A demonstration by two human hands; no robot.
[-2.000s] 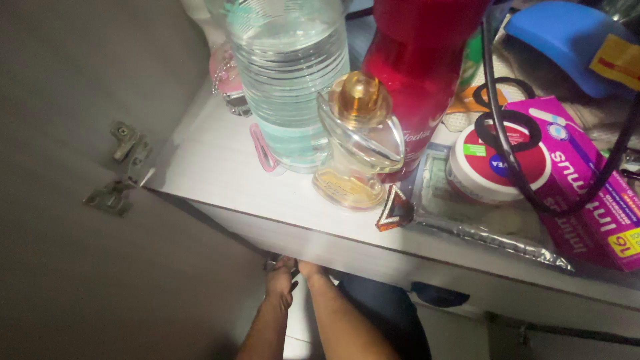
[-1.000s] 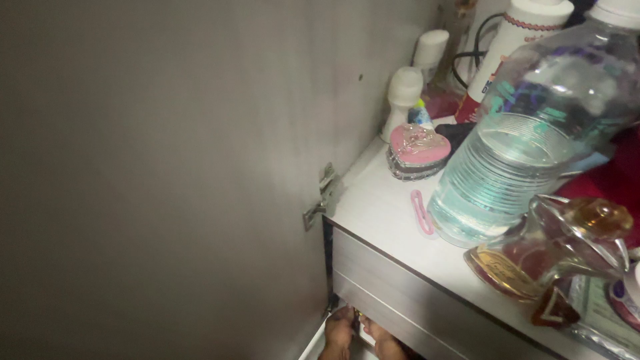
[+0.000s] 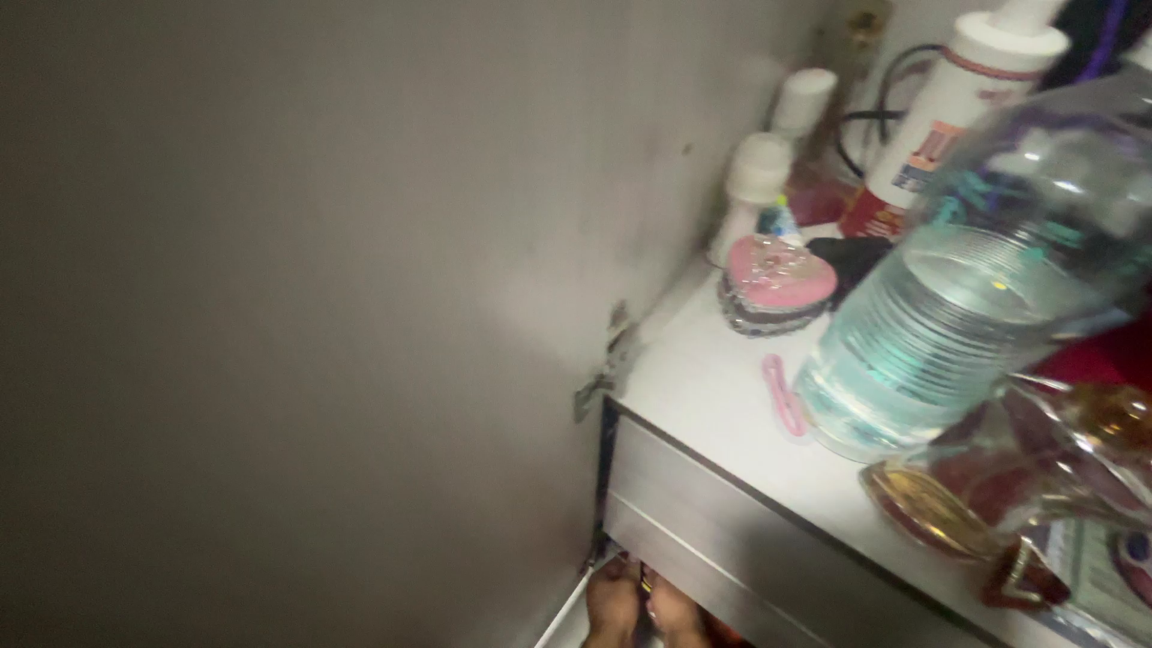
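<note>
At the bottom of the head view, my left hand (image 3: 614,594) and my right hand (image 3: 670,607) are close together just below the grey drawer front (image 3: 684,504). A small dark and yellow item (image 3: 645,580) shows between them; I cannot tell what it is or which hand holds it. The fingertips are partly hidden by the drawer front and blurred. Left of my hands rises a large grey door panel (image 3: 315,315), with a metal hinge (image 3: 598,387) near the cabinet's front corner.
On the white cabinet top (image 3: 684,360) stand a large plastic bottle of clear liquid (image 3: 918,342), a pink heart-shaped box (image 3: 778,274), a pink clip (image 3: 783,396), a glass perfume bottle (image 3: 972,477), a roll-on bottle (image 3: 758,171) and a white pump bottle (image 3: 954,117).
The view has swung left, bringing in more of the door panel, the heart-shaped box and the white bottles. My hands stay low by the cabinet front, close together.
</note>
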